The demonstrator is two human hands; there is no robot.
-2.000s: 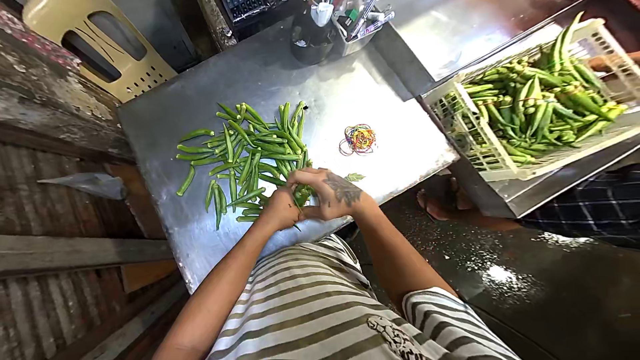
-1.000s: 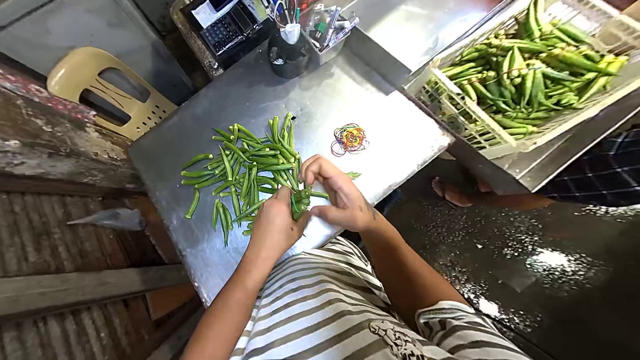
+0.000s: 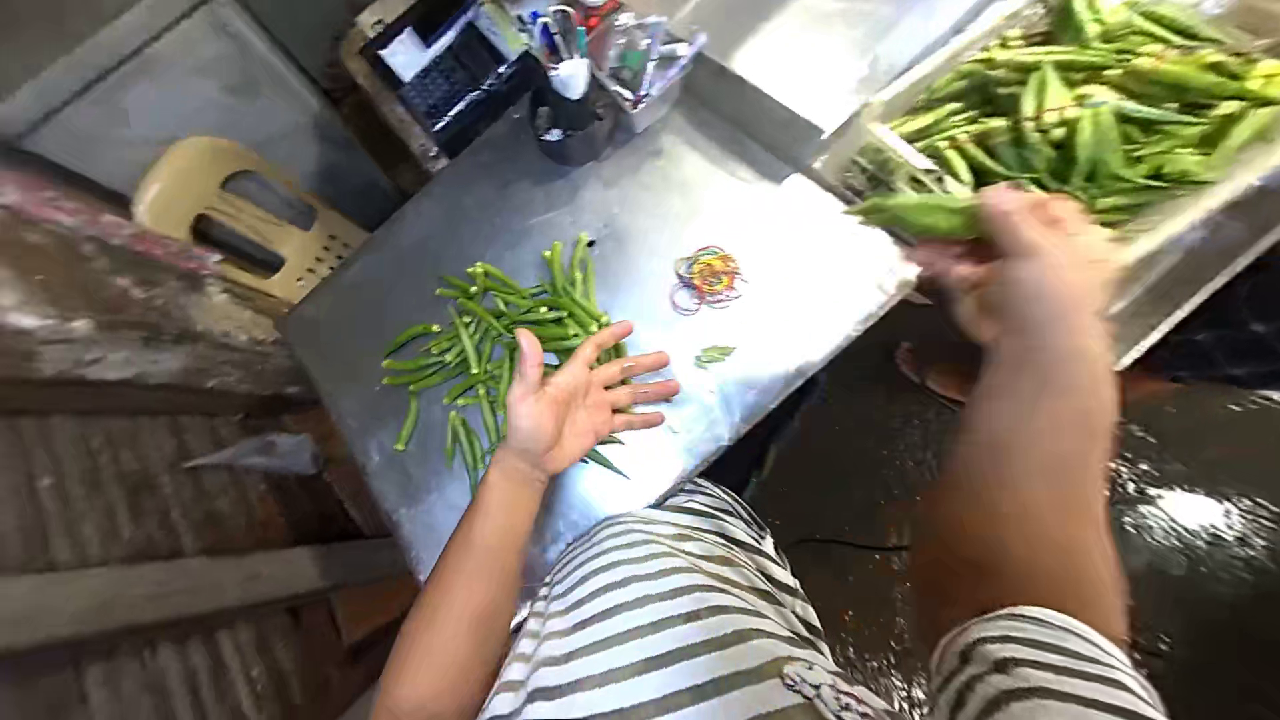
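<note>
My left hand (image 3: pixel 580 405) is palm up with its fingers spread, empty, over the near side of a loose pile of okra pods (image 3: pixel 470 340) on the metal table (image 3: pixel 640 200). At the right, my right hand (image 3: pixel 1030 255), blurred, grips a bundle of okra (image 3: pixel 920 215) by the near edge of a plastic crate (image 3: pixel 900 145) heaped with more okra (image 3: pixel 1095 110). A tangle of coloured rubber bands (image 3: pixel 710 278) lies on the table right of the pile, and a small green scrap (image 3: pixel 714 355) lies below it.
A dark cup of pens (image 3: pixel 572 125) and a clear plastic container (image 3: pixel 648 75) stand at the table's far edge. A beige plastic chair (image 3: pixel 245 215) is at the left. A person's foot (image 3: pixel 930 375) shows on the wet floor below the crate.
Both hands were together at the pile's near edge; they are now apart. My right hand has moved right to the crate with an okra bundle, and my left hand has opened over the pile.
</note>
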